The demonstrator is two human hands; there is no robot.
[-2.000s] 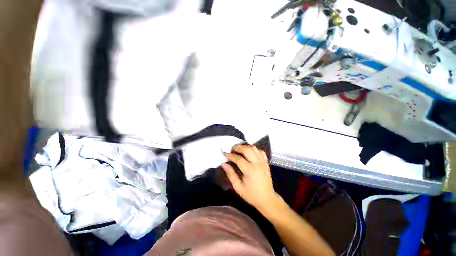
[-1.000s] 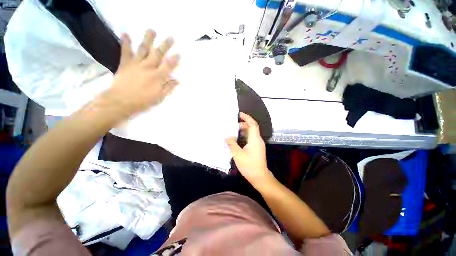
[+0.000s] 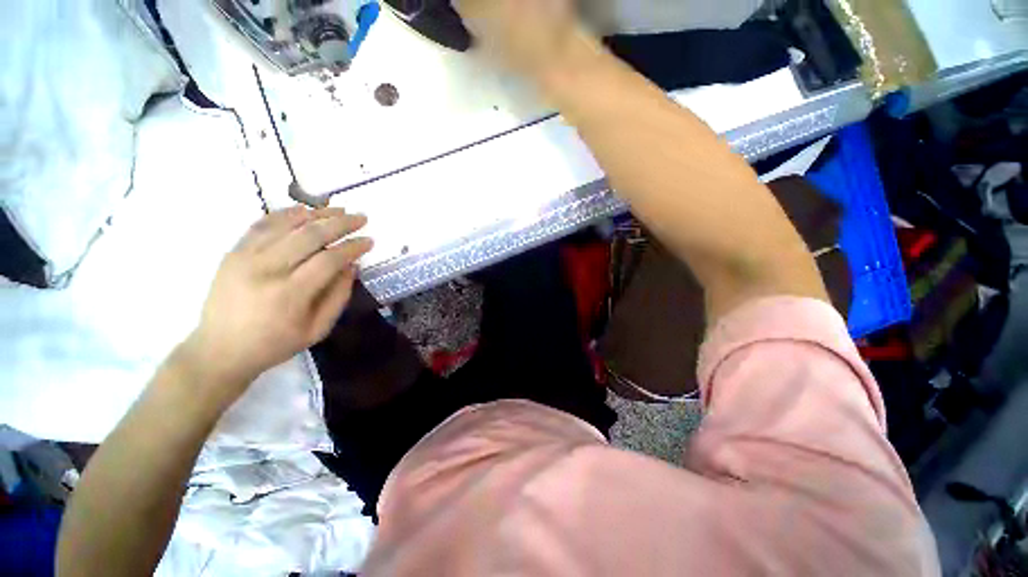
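Observation:
The white padded garment (image 3: 102, 361) fills the left of the table and hangs over its front edge. My left hand (image 3: 287, 282) is on its right edge, fingers together and curled around the edge; the thumb is mostly hidden. A dark brown panel (image 3: 366, 344) hangs just below this hand, and a small brown tip shows above the fingers. My right hand (image 3: 513, 28) is blurred and partly cut off by the top edge, beside a dark flat piece (image 3: 434, 20) on the machine bed. What it touches is hidden.
Sewing machine parts (image 3: 321, 40) are at the top left, near a dark disc (image 3: 387, 95). A black cloth scrap (image 3: 699, 56) lies at upper right. Brown panels (image 3: 659, 321) and a blue crate (image 3: 874, 248) are below the table. Crumpled white garments (image 3: 265, 513) lie at lower left.
The view has shifted right. My left hand has moved from the garment's middle to its right edge. My right hand has left that edge and reached up over the machine bed.

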